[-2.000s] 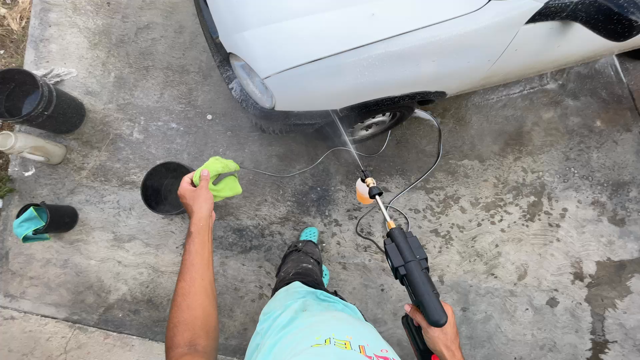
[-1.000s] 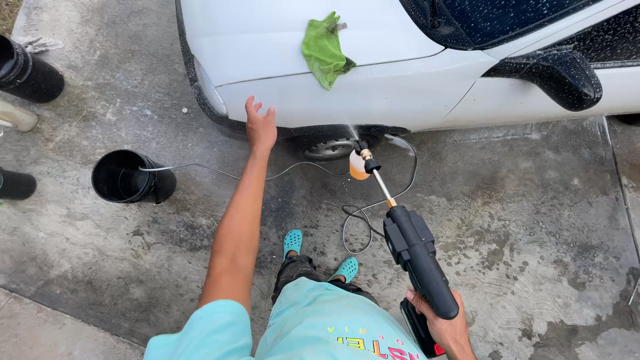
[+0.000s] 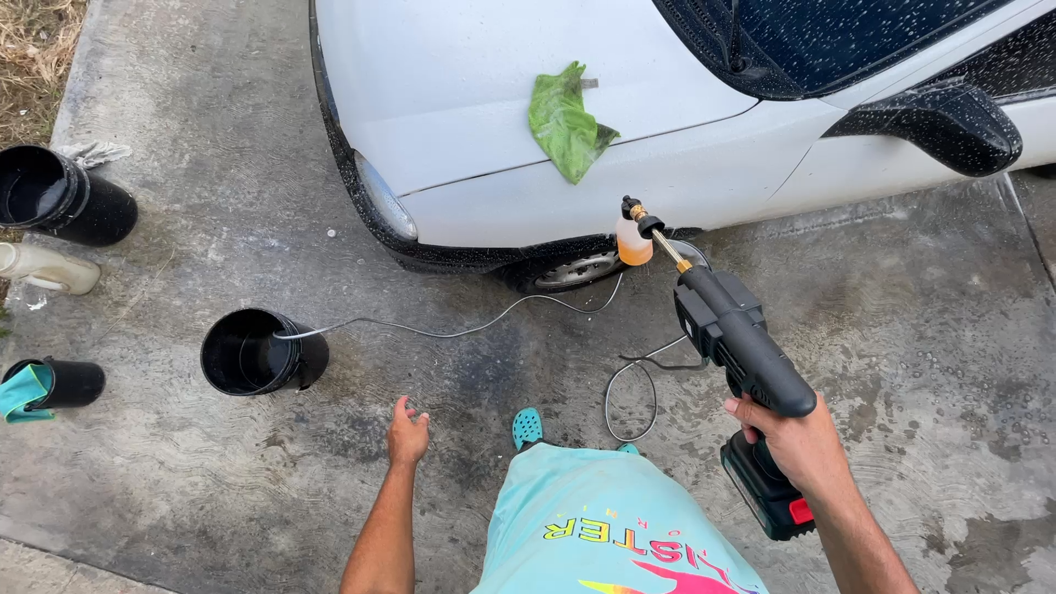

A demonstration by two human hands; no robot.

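My right hand (image 3: 780, 437) grips the handle of a black cordless pressure washer gun (image 3: 734, 330) with a battery at its base. A foam bottle (image 3: 634, 242) with orange liquid hangs below its brass-fitted nozzle, near the car's front wheel (image 3: 577, 271). No spray shows from the nozzle. Fingers apart and empty, my left hand (image 3: 407, 431) hovers above the concrete, right of a black bucket (image 3: 307, 351). A crumpled green cloth (image 3: 565, 124) lies over the hood edge and fender of the white car (image 3: 462, 91). A grey hose (image 3: 462, 332) runs from the bucket towards the wheel.
At the left stand a large black bucket (image 3: 103, 206), a pale plastic jug (image 3: 62, 271) lying on its side, and a small black bucket (image 3: 80, 383) with a teal cloth (image 3: 26, 392) over its rim. The hose loops on the wet concrete. The car's side mirror (image 3: 949, 124) juts out at right.
Two seconds ago my left hand held the green cloth; it now lies on the car. My left hand has drawn back from near the fender. The spray seen earlier at the nozzle is gone.
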